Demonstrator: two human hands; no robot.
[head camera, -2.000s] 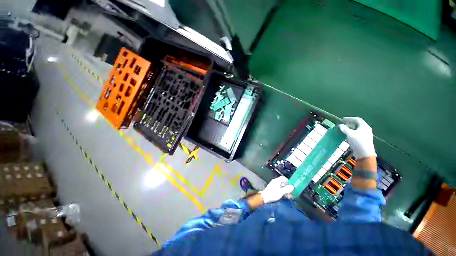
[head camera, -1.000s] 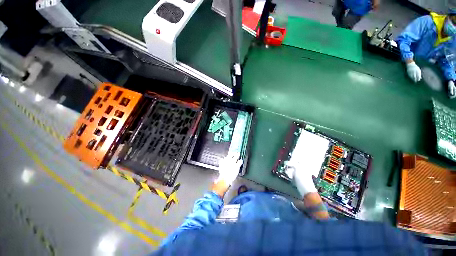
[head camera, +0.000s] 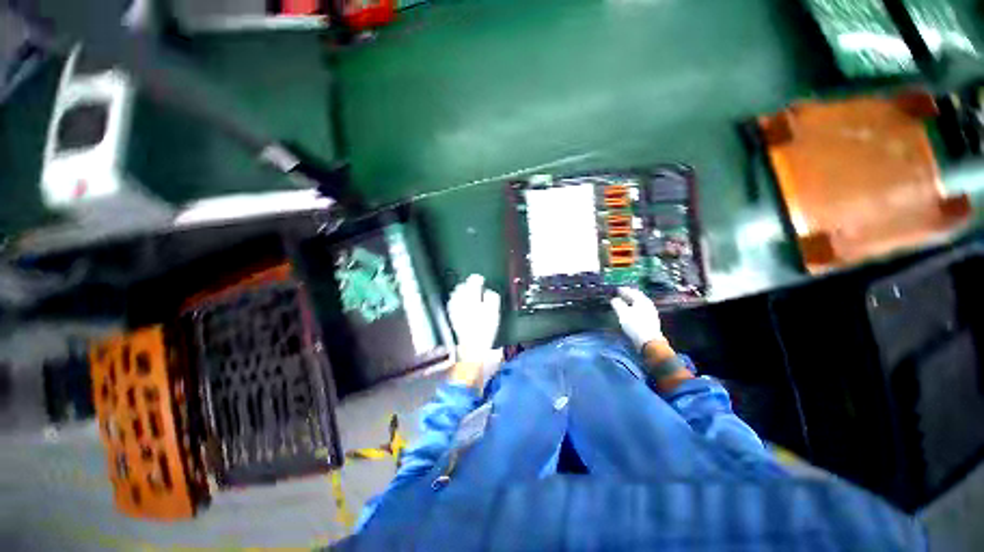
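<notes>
A populated circuit board with a big white block and a row of orange components lies flat in its thin dark carrier on the green bench. My right hand, in a white glove, is at the carrier's front edge; whether its fingers grip the edge cannot be told. My left hand, also gloved, is left of the carrier, apart from it, with nothing seen in it. The black tote left of my left hand holds small teal-green pieces and a long pale strip along its right side.
A black cutout plate and an orange cover plate stand further left. An orange tray with raised corner blocks lies on the bench at right. Black bins are at lower right. Green panels lie at the top right.
The long green strip held in both hands two seconds ago is out of them. My left hand has moved from the tote to the bench. My right hand has left the white block for the carrier's front edge.
</notes>
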